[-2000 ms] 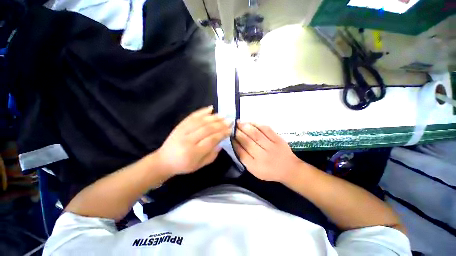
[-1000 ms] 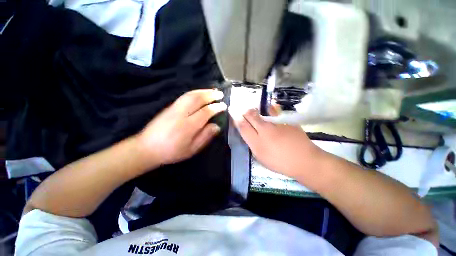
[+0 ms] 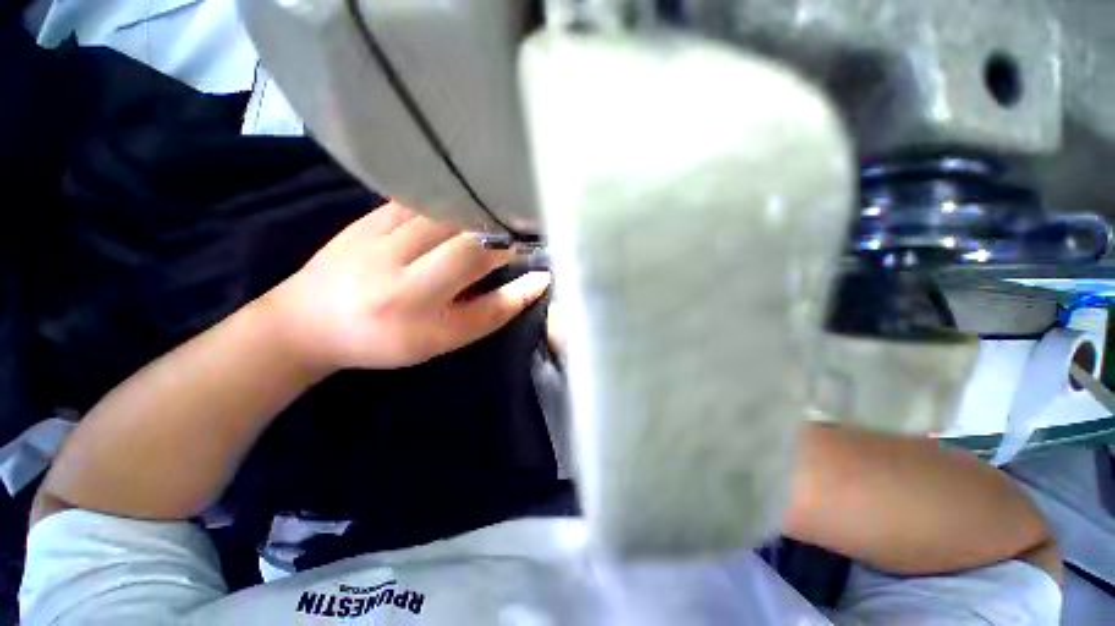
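My left hand (image 3: 397,294) lies on the black cloth (image 3: 428,428), its fingertips reaching under the sewing machine head (image 3: 404,98). Its fingers are spread and it presses the cloth without a clear grip. My right hand is hidden behind the pale machine part (image 3: 697,306); only its forearm (image 3: 905,495) shows. A short part of the narrow light strip (image 3: 559,416) shows along the black cloth. The needle area is hidden.
Light cloth pieces (image 3: 183,43) lie on the black cloth at the upper left. Shiny metal thread parts (image 3: 929,214) stick out at the right. The white tape roll (image 3: 1076,355) is at the table's right end, its tail hanging down. Striped cloth is at the lower right edge.
The view has moved close to the machine head, which now covers my right hand, the scissors and most of the strip. My left hand still lies on the black cloth.
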